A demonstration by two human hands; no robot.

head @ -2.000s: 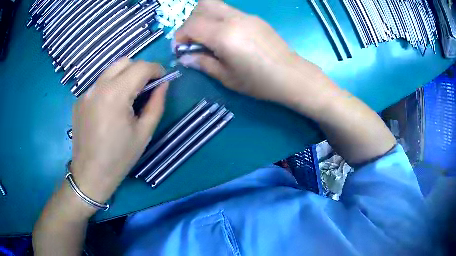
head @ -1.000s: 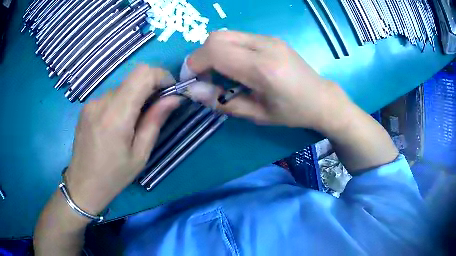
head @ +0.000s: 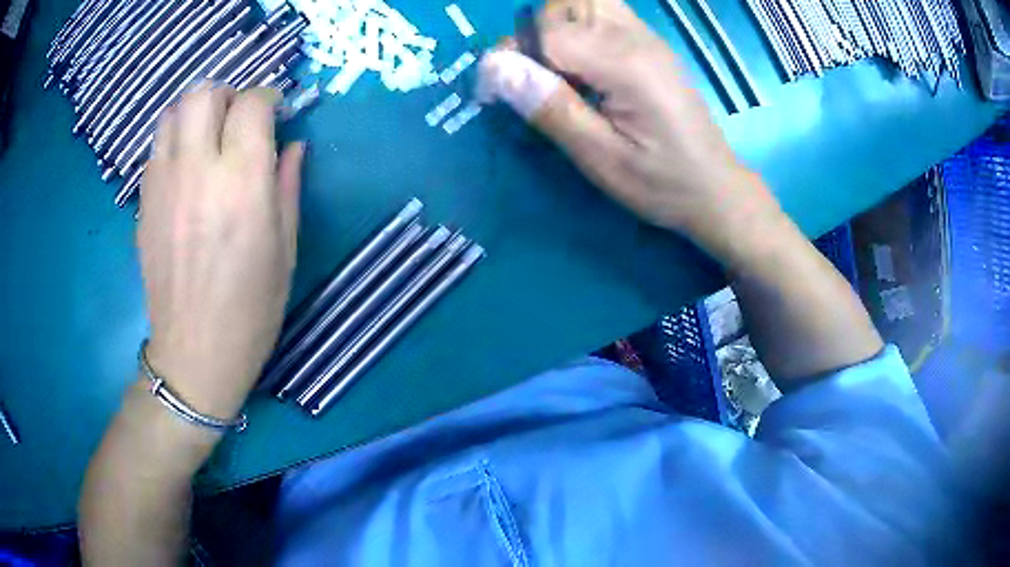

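Observation:
My left hand (head: 216, 244) lies over the lower right part of the metal tube pile (head: 144, 83), fingers on the tubes; whether it grips one is hidden. My right hand (head: 620, 111) is above the mat right of the sleeve heap, with a whitish covering on the thumb. Something dark shows at its curled fingers, too blurred to name. Small white plastic sleeves (head: 371, 44) lie in a heap between the hands, with several loose ones beside my right thumb. Capped tubes (head: 371, 316) with pale tips lie side by side near my body.
Thin silver rods (head: 853, 39) lie in a row at the far right of the green-blue table (head: 532, 299), with two separate rods (head: 714, 50) left of them. Blue crates (head: 975, 222) stand below the table's right edge. A short metal piece (head: 9, 424) lies at the left edge.
My left hand has moved from the middle up and left to the tube pile. My right hand has moved up and away to the sleeves. Another pale-tipped tube shows in the row near my body.

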